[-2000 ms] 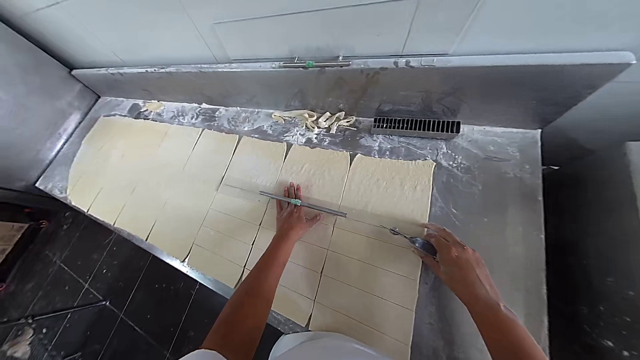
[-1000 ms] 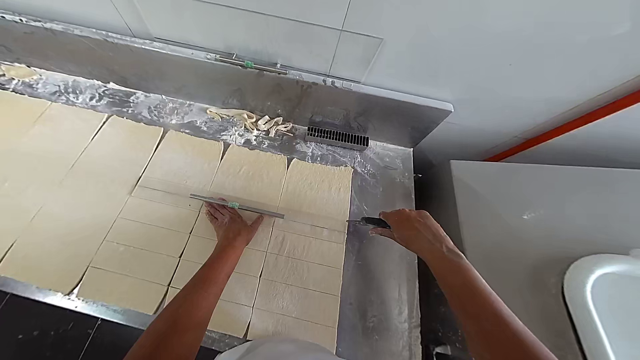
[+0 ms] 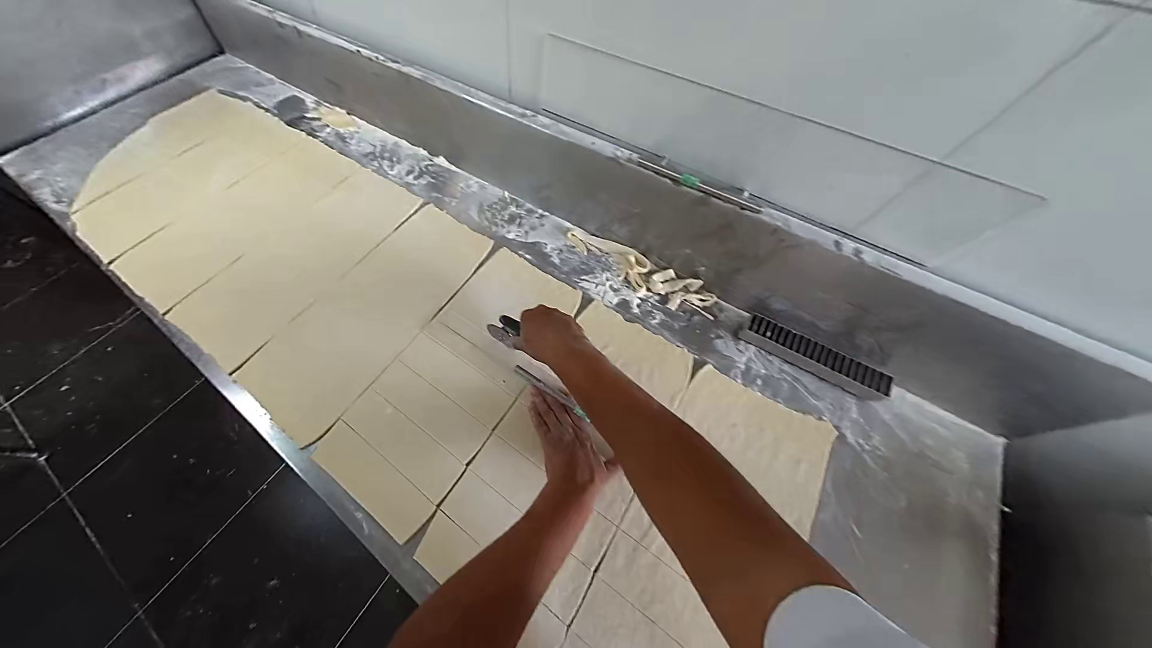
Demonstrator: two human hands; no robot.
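Note:
A large sheet of rolled dough (image 3: 360,288), cut into strips and partly into smaller rectangles, lies on the floured metal worktop (image 3: 918,531). My left hand (image 3: 569,443) presses flat on a clear ruler, beside its thin metal handle bar (image 3: 551,390). My right hand (image 3: 551,331) is closed on a dark-handled cutter, whose round blade (image 3: 504,337) shows at the ruler's left part. My right forearm crosses over the ruler and hides much of it.
Dough scraps (image 3: 661,281) and a slotted metal block (image 3: 817,355) sit along the raised back edge. Another clear plate with a bar handle (image 3: 697,183) leans on the tiled wall. Dark floor tiles (image 3: 171,504) lie past the front edge.
My right hand with the cutter has moved left along the ruler, from beyond the dough's right edge to past my left hand. The view has turned left.

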